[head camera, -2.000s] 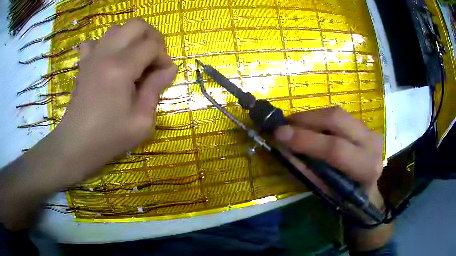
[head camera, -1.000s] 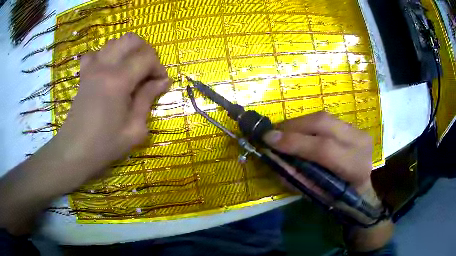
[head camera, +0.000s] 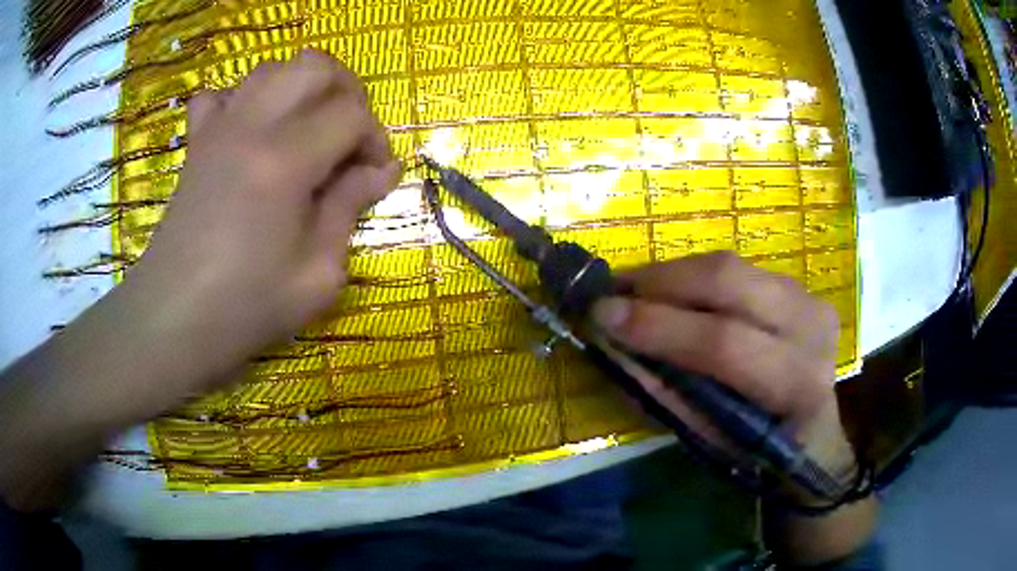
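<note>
A large shiny yellow flexible heater panel (head camera: 625, 201) with a grid of rectangles lies flat. My right hand (head camera: 725, 335) holds the soldering iron (head camera: 485, 206) by its dark handle; its tip is at a grid line just right of my left fingertips. A thin curved feed tube (head camera: 474, 257) runs alongside and ends close to the tip. My left hand (head camera: 284, 178) is over the panel's left part, thumb and fingers pinched together at the tip; the lead wire between them is mostly hidden. Dark red-brown lead wires (head camera: 368, 404) lie in rows across the panel's left side.
A wire bundle (head camera: 69, 25) is at the upper left on the white board (head camera: 67, 323). A dark block (head camera: 892, 100) with cables stands at the upper right. A second yellow panel (head camera: 998, 240) shows at the far right edge. A black cord (head camera: 970, 262) runs down the right side.
The view shifts slightly between frames. The iron tip moves down-left from its earlier raised place to a spot near my left fingertips. Both hands keep their holds.
</note>
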